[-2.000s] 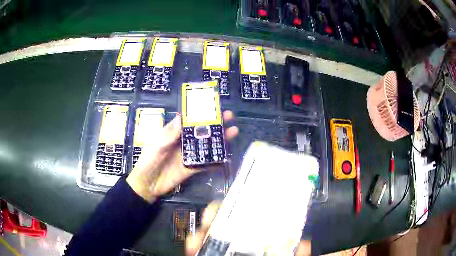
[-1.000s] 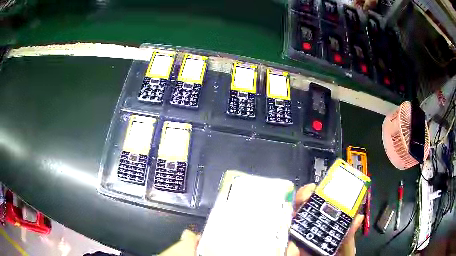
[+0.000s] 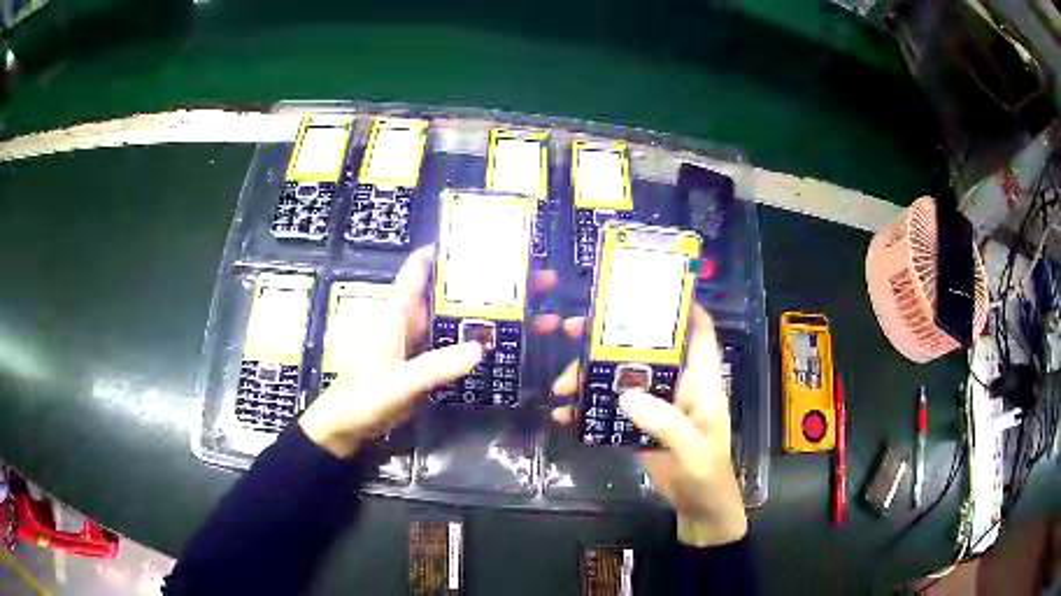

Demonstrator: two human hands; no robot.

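My left hand [image 3: 390, 361] holds a keypad phone [image 3: 483, 268] upright, its screen glowing white and my thumb on its keys. My right hand [image 3: 696, 425] holds a second keypad phone [image 3: 639, 305], also lit, with my thumb on its keys near the centre button. Both phones are above the clear blister tray [image 3: 489, 475]. Several phones with white screens lie face up in the tray, such as one at the top left [image 3: 312, 175]. A black phone back [image 3: 707, 215] lies face down at the tray's upper right, partly hidden by my right hand's phone.
Two batteries [image 3: 436, 559] lie at the near bench edge. Right of the tray are a yellow rear shell [image 3: 806, 378], a red pen [image 3: 839, 454], a second pen [image 3: 920, 448], a small dark block [image 3: 887, 481], a pink fan [image 3: 913, 279] and cables [image 3: 1024, 408]. A green conveyor [image 3: 465, 52] runs behind.
Both hands have come up over the tray, side by side, each with a phone. Both thumbs now rest on keys. The far tray of phone backs has left the view.
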